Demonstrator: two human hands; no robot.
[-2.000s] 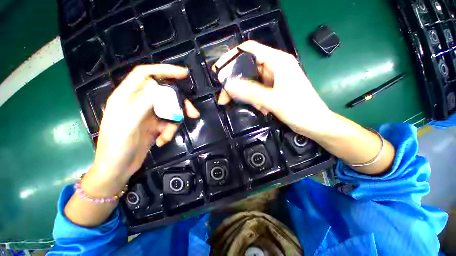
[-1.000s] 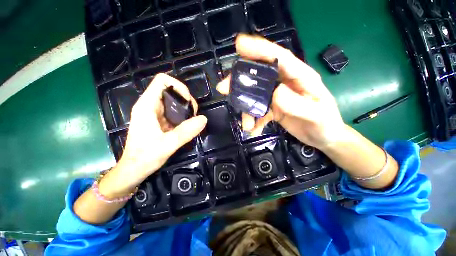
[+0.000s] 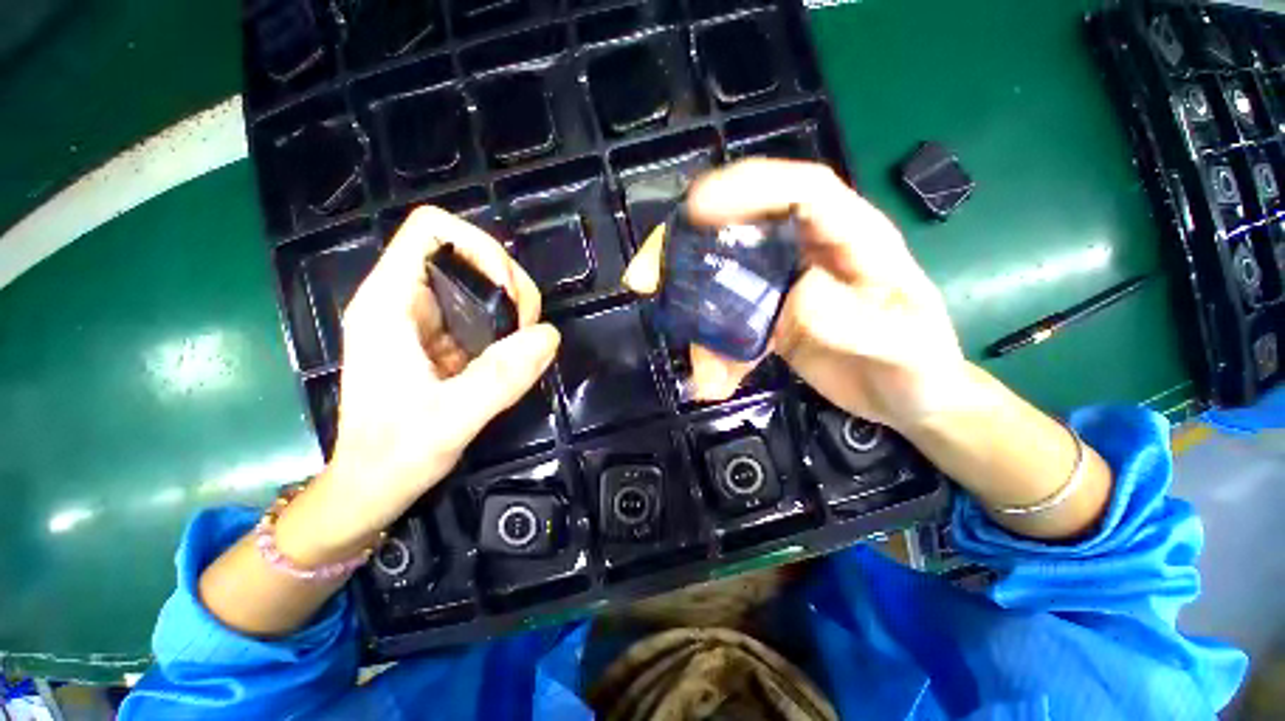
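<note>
My left hand [image 3: 423, 359] holds a dark strapless watch unit [image 3: 472, 303], tilted, over the left middle of the black blister tray [image 3: 606, 369]. My right hand [image 3: 846, 303] holds another watch unit [image 3: 726, 289] by its edges, its glossy dark face up with pale reflections. The face is blurred, so I cannot tell whether it shows anything. Several watch units lie in the tray's near row with ring-marked backs up, one of them [image 3: 633, 503] near the middle. The pockets beyond the hands hold no ring-marked backs.
A lone black watch unit [image 3: 936, 180] lies on the green surface [image 3: 1015, 113] right of the tray. A black pen [image 3: 1068, 317] lies nearer. A second black tray [image 3: 1177, 211] with ring-marked units is at the far right. A pale strip [image 3: 120, 176] curves at the left.
Both units have turned: the left one from a pale face to a dark side, the right one from tilted in the fingers to face up. Since the last earlier frame, the right unit has moved slightly nearer.
</note>
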